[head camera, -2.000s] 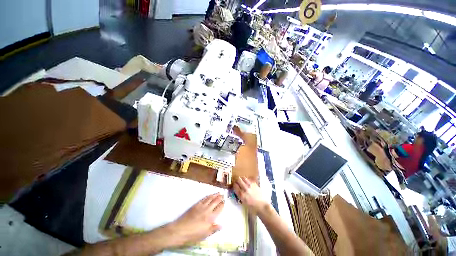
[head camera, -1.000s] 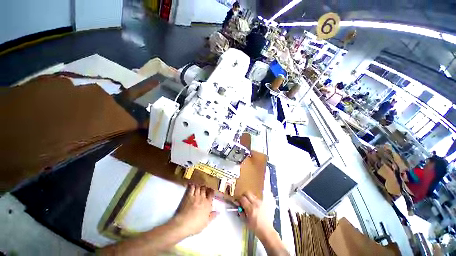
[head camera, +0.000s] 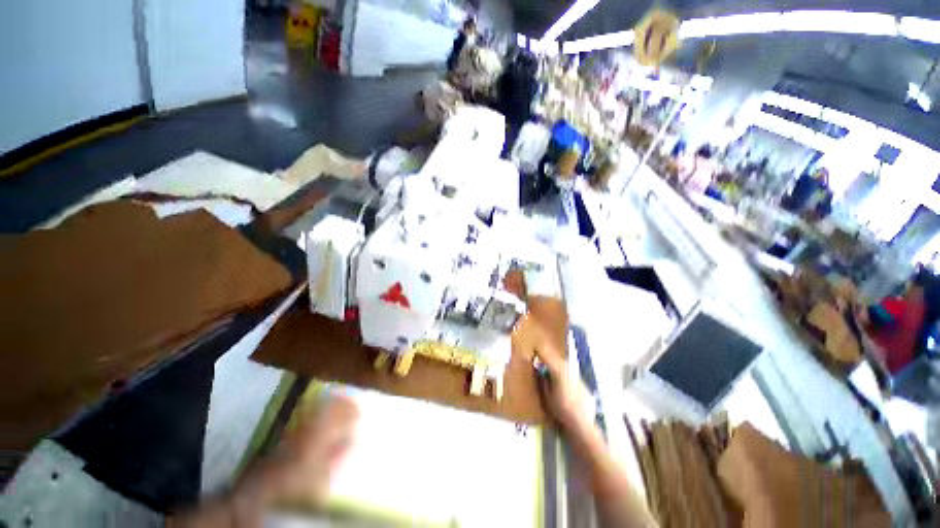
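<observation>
A brown panel (head camera: 330, 349) lies under the white sewing machine head (head camera: 412, 258) and its yellow clamp frame (head camera: 443, 356). The white template sheet (head camera: 443, 454), with yellow and dark tape, lies in front of it. My left hand (head camera: 325, 433) is over the left part of the template sheet and blurred; I cannot tell if it holds anything. My right hand (head camera: 551, 384) is at the panel's right side, right of the clamp, with a small tool (head camera: 540, 366) with a blue-green grip in its fingers. The tool's tip is not clear.
A large brown panel pile (head camera: 134, 299) is left of the machine. A tilted control screen (head camera: 706, 359) and brown pieces on edge (head camera: 675, 469) are at the right. Thread cones (head camera: 569, 163) stand behind. A person in red (head camera: 895, 328) is at far right.
My left hand has moved left, away from the panel's front edge. My right hand has moved forward and right with the tool. The camera view has shifted slightly.
</observation>
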